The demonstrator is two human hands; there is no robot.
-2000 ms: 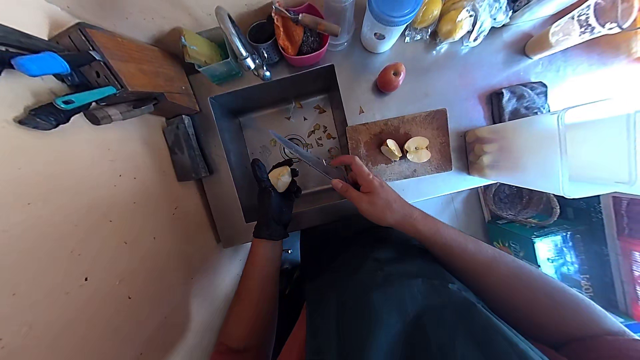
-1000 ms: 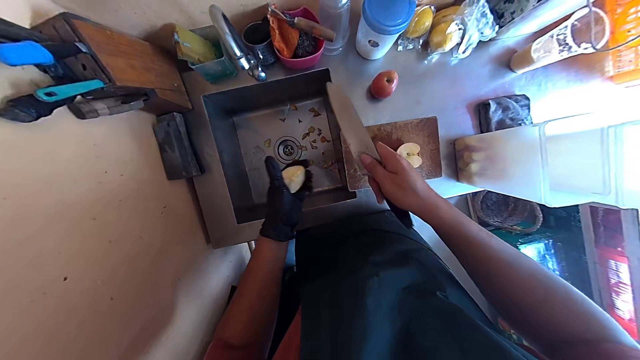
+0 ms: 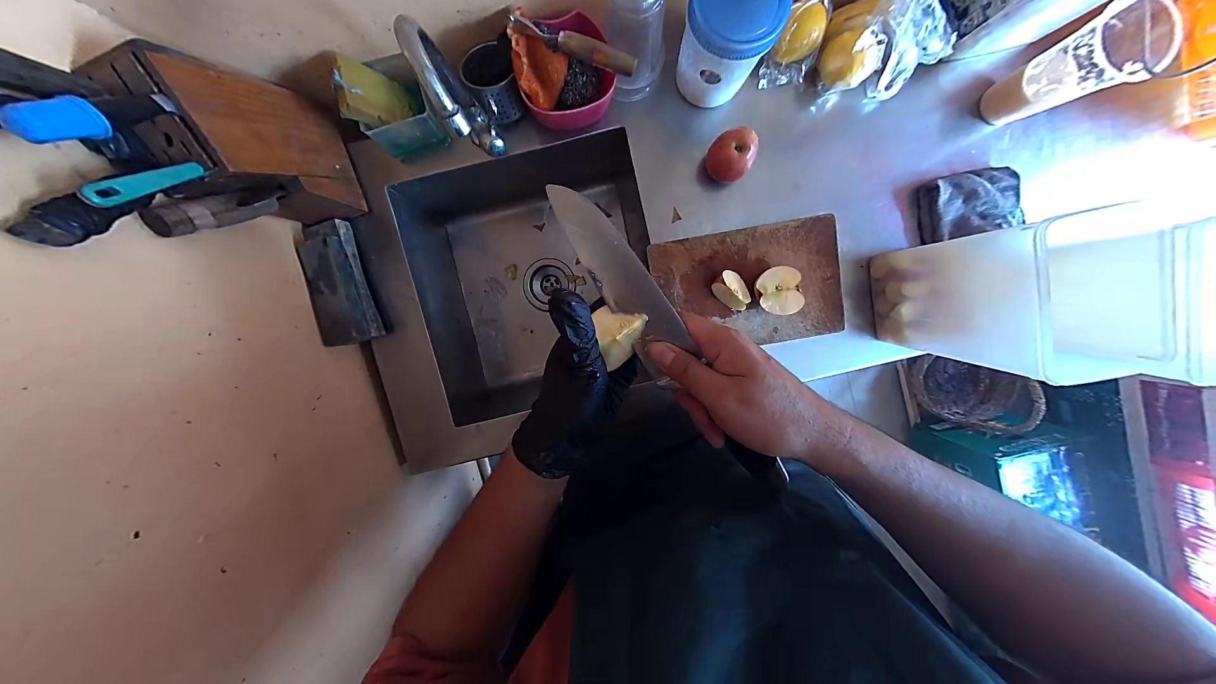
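Note:
My left hand (image 3: 575,389), in a black glove, holds a pale piece of apple (image 3: 619,337) over the near right corner of the steel sink (image 3: 423,313). My bare right hand (image 3: 746,385) grips a large kitchen knife (image 3: 617,266), with the thumb near the heel of the blade. Its blade lies against or just over the apple piece and points up and left across the sink. To the right, an apple half (image 3: 780,290) and a smaller cut piece (image 3: 731,291) rest on a brown cutting board (image 3: 674,256). A whole red apple (image 3: 731,155) sits beyond the board.
Peelings lie around the sink drain (image 3: 549,283). Behind the sink are a faucet (image 3: 442,85), a sponge holder (image 3: 408,133) and a pink bowl (image 3: 575,114). A wooden knife block (image 3: 256,119) stands left; a translucent plastic container (image 3: 969,294) is on the right.
Since the frame one second ago, the knife has moved left from over the cutting board to the apple piece in my left hand. The smaller cut piece on the board shows again.

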